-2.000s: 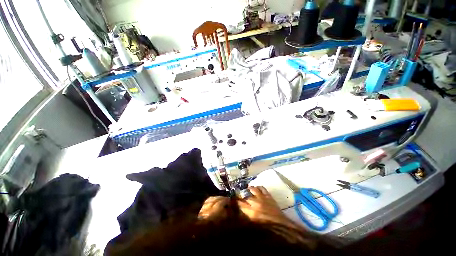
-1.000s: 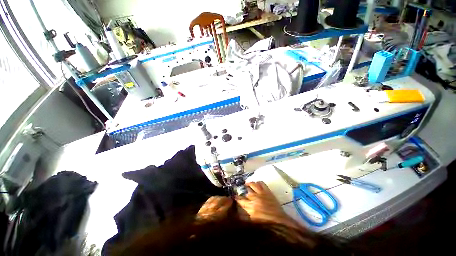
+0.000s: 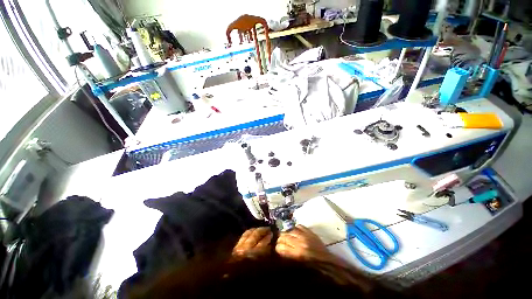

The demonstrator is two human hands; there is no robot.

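A black fabric piece [image 3: 195, 225] lies on the white machine bed, left of and under the needle area. The presser foot and needle area [image 3: 277, 215] sits at the left end of the white sewing machine head [image 3: 326, 157]. My left hand [image 3: 252, 242] rests on the cloth's right edge, just below the needle area. My right hand [image 3: 300, 242] is close beside it, fingertips near the presser foot. Both wrists are hidden by a dark blur at the bottom. Whether the fingers pinch the cloth cannot be made out.
Blue-handled shears [image 3: 370, 240] lie open-handled right of my right hand, with pale blue snips [image 3: 424, 220] beyond. An accessory tray [image 3: 503, 211] is at the right end. A second black pile [image 3: 61, 245] lies far left. A grey-white garment [image 3: 321, 93] is on the machine behind.
The camera view shifts slightly. My right hand's fingers sit a little lower, slightly back from the presser foot. The black cloth keeps nearly the same place.
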